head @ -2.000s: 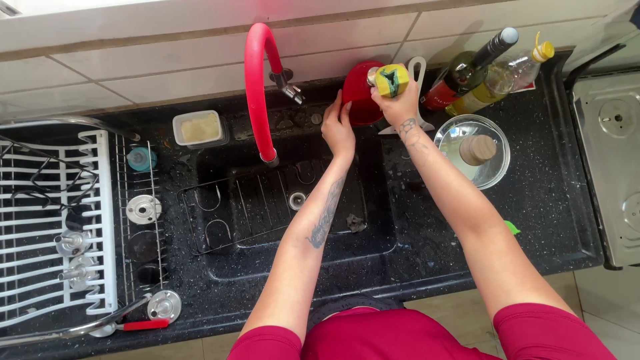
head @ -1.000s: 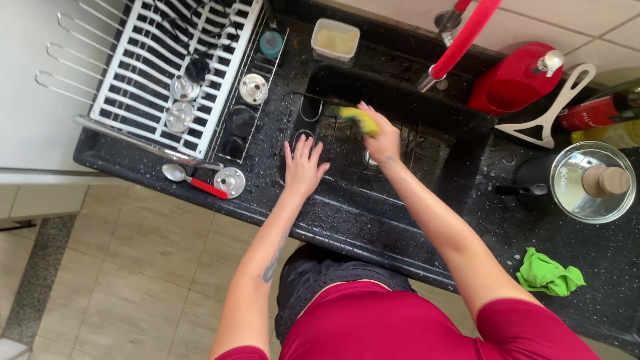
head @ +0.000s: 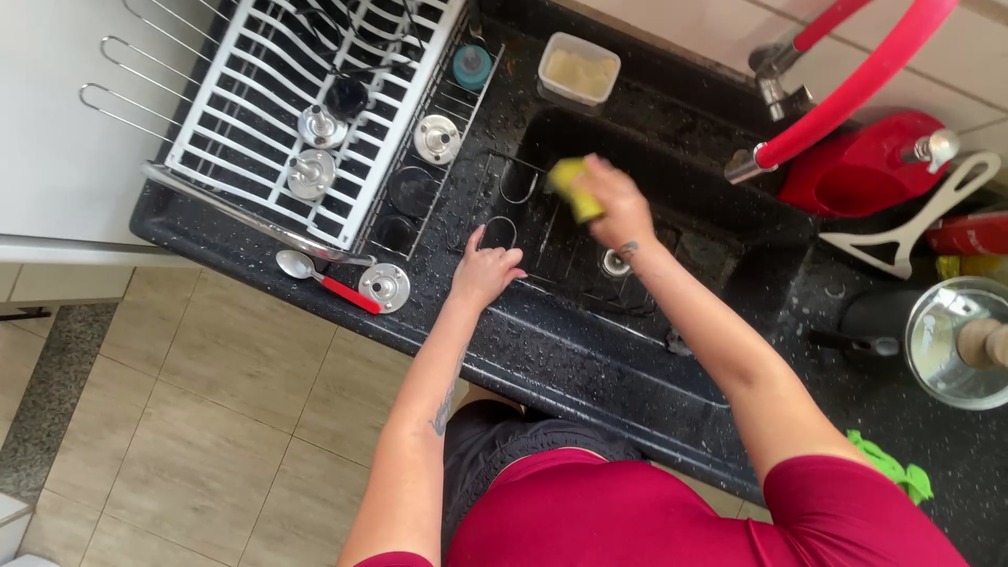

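Note:
My right hand [head: 618, 201] grips a yellow sponge [head: 576, 189], blurred by motion, over the black sink [head: 732, 228]. Beneath it, a black wire rack [head: 543, 248] with looped ends lies partly in the basin. My left hand [head: 490, 272] is at the rack's left end, by a wire loop; its thumb is extended and its other fingers are curled. Whether it grips the wire is hard to tell. The drain [head: 616, 263] shows below my right hand.
A white dish rack [head: 276, 94] holds metal burner parts at left. A red-handled spoon [head: 339, 290] lies near the counter's front edge. Beyond the sink stand a plastic tub [head: 579, 69], a red faucet [head: 854, 87], a red dispenser [head: 866, 169] and a lidded pot [head: 941, 339]. A green cloth [head: 890, 465] lies at right.
Both hands have left the red dispenser, where they were two seconds ago, and are at the wire rack. The sponge has come along in my right hand. The view has turned and shifted left.

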